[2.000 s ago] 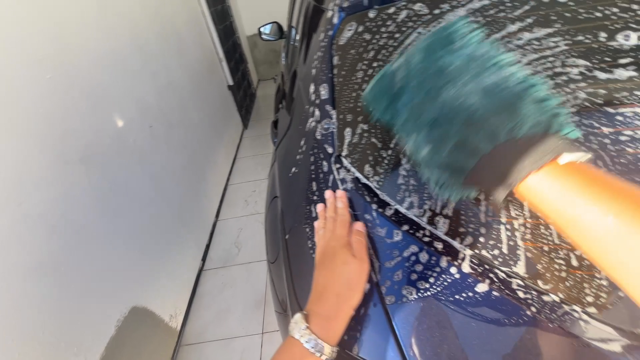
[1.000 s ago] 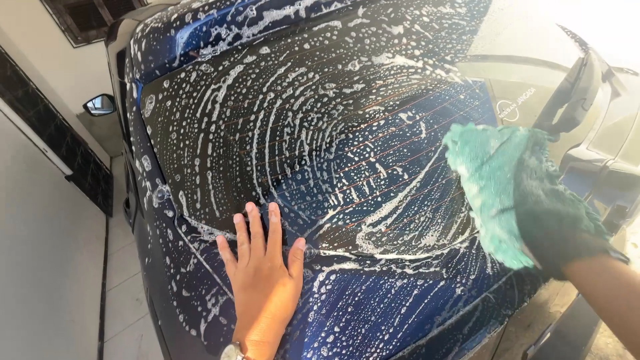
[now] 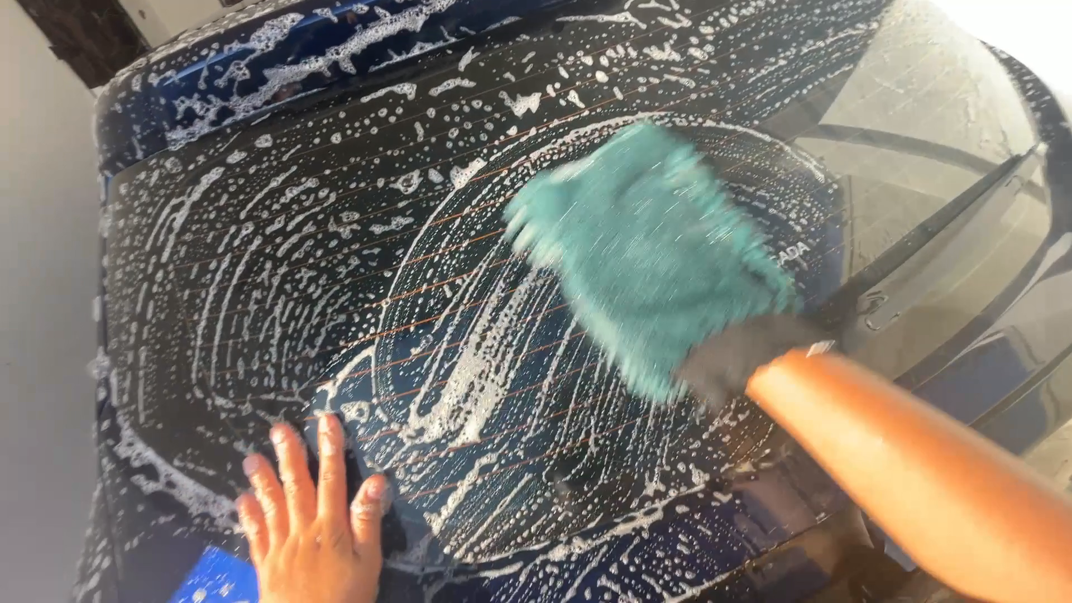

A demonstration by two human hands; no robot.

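Note:
My right hand is inside a teal microfiber wash mitt with a dark cuff, so its fingers are hidden. The mitt lies against the soapy rear window of a dark blue car, right of the middle, and is blurred by motion. Curved streaks of suds and thin orange heater lines run across the glass. At the lower left, my left hand rests palm down with fingers spread over the window's lower edge, holding nothing.
A foam-covered blue body panel borders the glass at the top. A pale wall stands along the left. On the right, a black wiper arm reaches over the glass, among bright reflections.
From the right side of the window a second ago, the mitt has moved left onto its middle. My left hand stays spread at the lower edge. The view is closer to the glass.

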